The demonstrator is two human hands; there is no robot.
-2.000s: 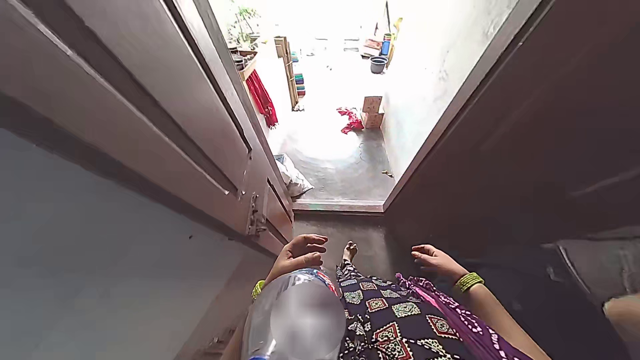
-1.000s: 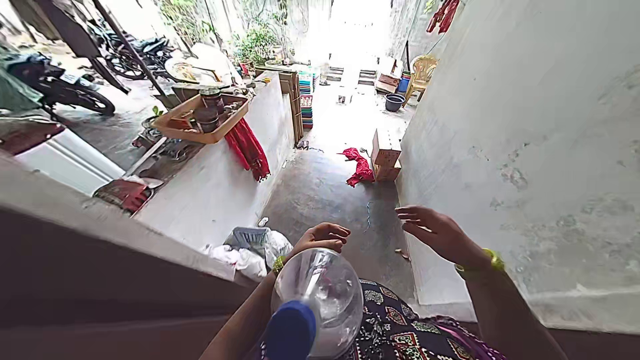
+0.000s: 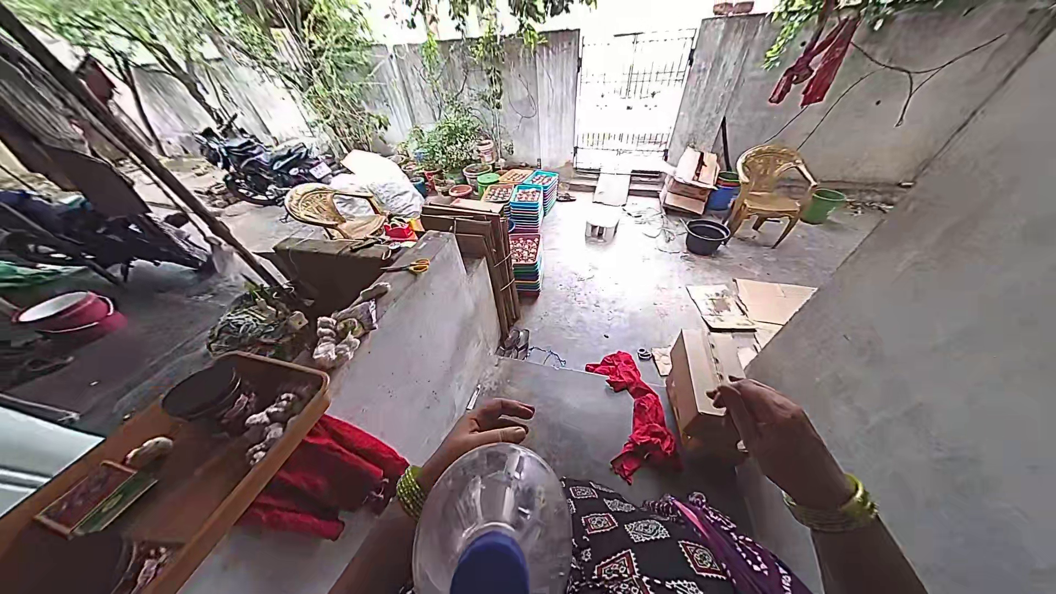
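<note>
A large clear plastic bottle (image 3: 462, 503) with a blue cap sits upright against my body at the bottom centre, beside my left forearm. My left hand (image 3: 487, 429) is just beyond it, fingers spread and holding nothing; the forearm's contact with the bottle cannot be told. On the right, my right hand (image 3: 767, 433) is raised with loosely curled fingers and nothing in it. It overlaps the view of a cardboard box (image 3: 697, 384), and whether they touch is unclear. A red cloth (image 3: 639, 412) lies crumpled on the floor between the hands.
On the left, a low wall (image 3: 412, 330) carries an orange-brown tray (image 3: 272, 371), with a red cloth (image 3: 330, 470) hanging beside it. A rough wall (image 3: 932, 330) rises on the right. Ahead are stacked plastic trays (image 3: 526, 264), a black basin (image 3: 707, 237), chairs and a metal gate (image 3: 631, 99).
The view has moved out of the doorway towards the yard. My right hand was low two seconds ago and is now raised. The bottle has stayed by my left arm.
</note>
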